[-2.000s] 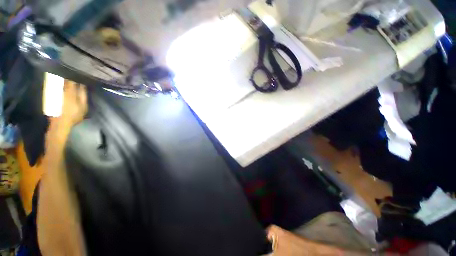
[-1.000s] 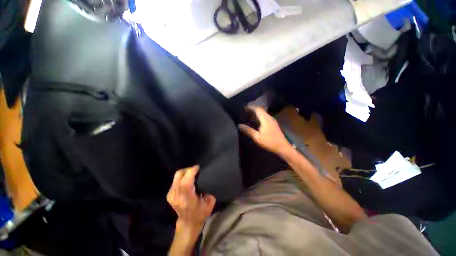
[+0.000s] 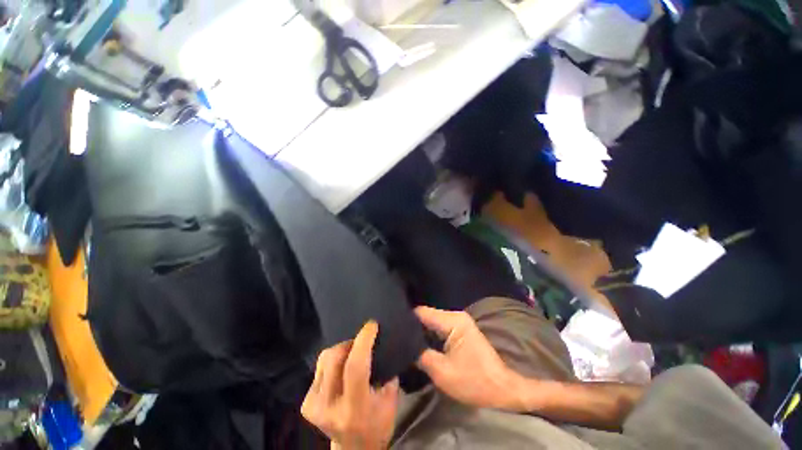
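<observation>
A black garment [image 3: 202, 299] hangs from the machine bed over my lap, with a slit opening on its left part. Its folded edge runs from the needle area down to my hands. My left hand [image 3: 352, 391] lies on the garment's lower corner, fingers bent over the cloth. My right hand [image 3: 466, 360] pinches the corner's right edge between thumb and fingers. The upper end of the garment lies under the sewing machine head [image 3: 167, 97], near the bright lit spot. Details at the needle are blurred.
Black-handled shears [image 3: 347, 75] lie on the white table [image 3: 378, 149], with white strips beside them. White scraps [image 3: 576, 123] hang past the table's right end. A white paper [image 3: 677, 259] lies on dark cloth at right. A yellow patterned bundle [image 3: 22, 290] is at far left.
The view has shifted, showing more of the machine head. My right hand has come from the table corner down to the garment's edge, beside my left hand. The garment's edge strip now lies flatter.
</observation>
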